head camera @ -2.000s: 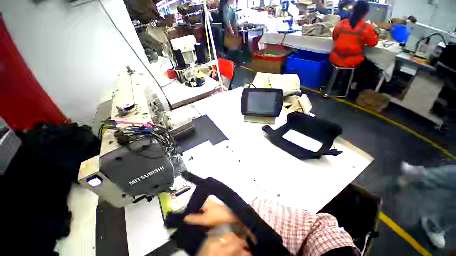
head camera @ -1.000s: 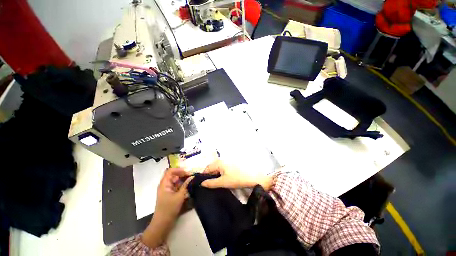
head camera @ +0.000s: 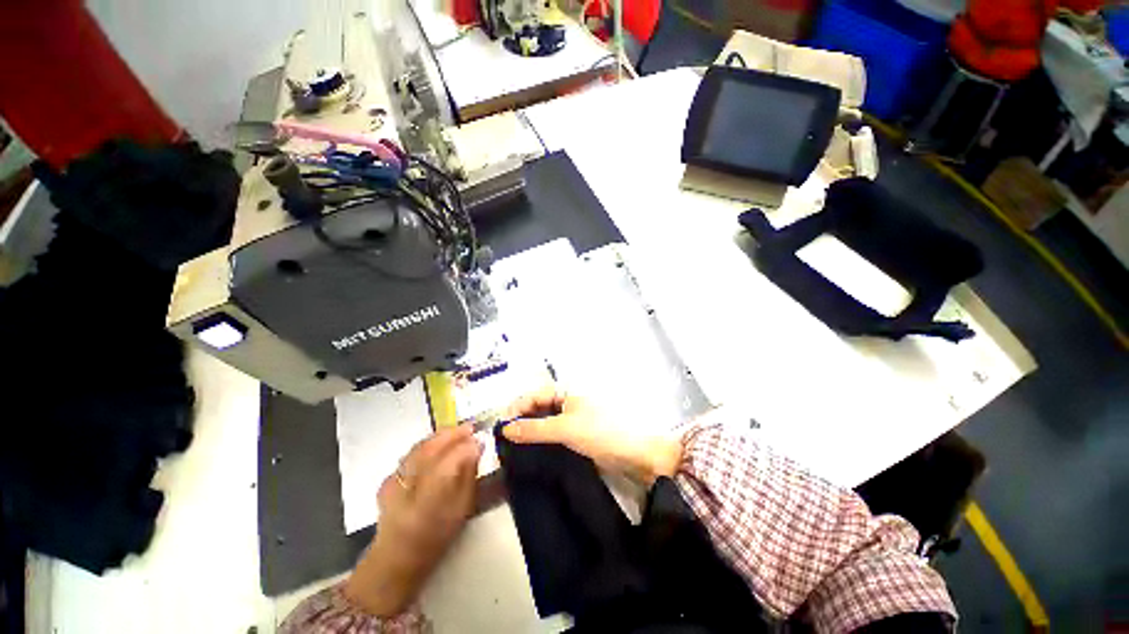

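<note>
A black fabric piece (head camera: 576,526) hangs from the machine bed's front edge towards me, its narrow upper end near the needle area. My right hand (head camera: 588,436) grips that end between thumb and fingers. My left hand (head camera: 427,495), with a ring, is just left of the end, fingertips bent together close to it; whether they pinch the fabric is hidden. The sewing machine (head camera: 341,297) with its grey MITSUBISHI cover stands beyond my hands. A yellow strip (head camera: 442,401) lies beside the needle area, on a white sheet (head camera: 372,448).
A black frame-shaped piece (head camera: 792,279) lies on the white table (head camera: 662,167) at the right, below the control panel (head camera: 759,128). A large black fabric heap (head camera: 93,359) is at the left. Cables (head camera: 433,204) loop over the machine head. A person in orange (head camera: 1000,37) is at the upper right.
Both hands came to the fabric's end near the needle area, and the piece now hangs towards me. Since one second ago, the left hand's fingers have drawn closer together. The view has shifted slightly.
</note>
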